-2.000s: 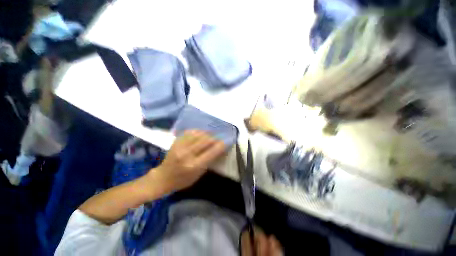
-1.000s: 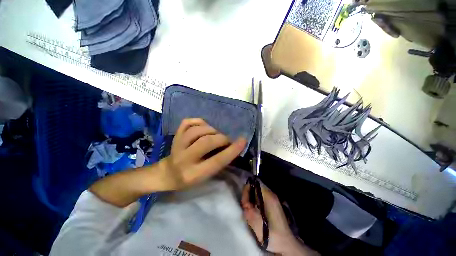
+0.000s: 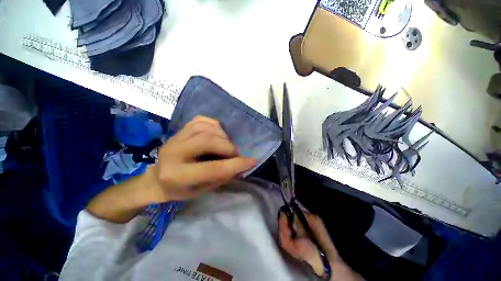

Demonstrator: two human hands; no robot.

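Note:
My left hand (image 3: 203, 156) holds a grey-blue sewn piece (image 3: 230, 112) at the near edge of the table. A stitch line runs inside the piece's edge. My right hand (image 3: 305, 239) holds the fabric scissors (image 3: 287, 153) by their dark handles. The long blades point up and stand apart, and the piece's right corner is at the blades. Whether the blades touch the cloth I cannot tell. Trimmed strips (image 3: 373, 134) lie heaped on the table right of the scissors.
A stack of grey-blue pieces (image 3: 115, 27) lies at the upper left, over a darker piece (image 3: 123, 59). The tan machine bed (image 3: 335, 52) is at the upper right. Ruler markings run along the near table edge. A blue basket (image 3: 71, 159) with scraps is below left.
Since one second ago, the sewn piece has turned clockwise, its right corner now lower. The scissor blades have opened wider. My left hand has shifted slightly left. The earliest view was farther back and blurred.

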